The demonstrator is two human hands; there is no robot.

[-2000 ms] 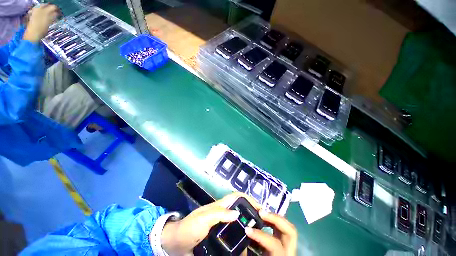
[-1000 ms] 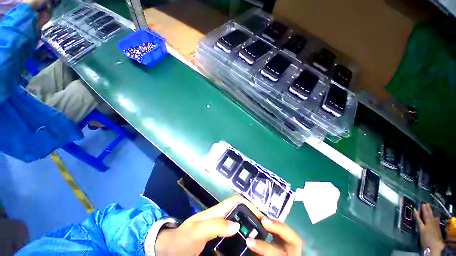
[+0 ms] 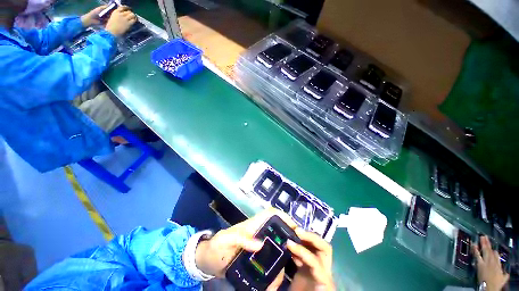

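A black device housing [image 3: 263,257] with a pale square window outline and a small green spot near its upper end is held at the bottom centre. My left hand [image 3: 225,250] grips its left side, with the thumb near the window outline. My right hand [image 3: 312,258] holds its right side, fingers at the upper edge and partly behind it. A white-edged strip with dark square frames [image 3: 287,196] lies on the green bench just beyond my hands. A white, flat, angular piece [image 3: 365,228] lies to its right.
Stacked clear trays [image 3: 318,96] of black devices stand at the back. A lower tray [image 3: 435,241] is at right, with another person's hand [image 3: 490,266] over it. A blue bin [image 3: 177,59] of small parts is at the far left. A person in blue [image 3: 51,85] works at left.
The housing is now turned to show more of its face, and my left thumb has shifted down by the window. The other hand at right came in. The person at left now holds a small item.
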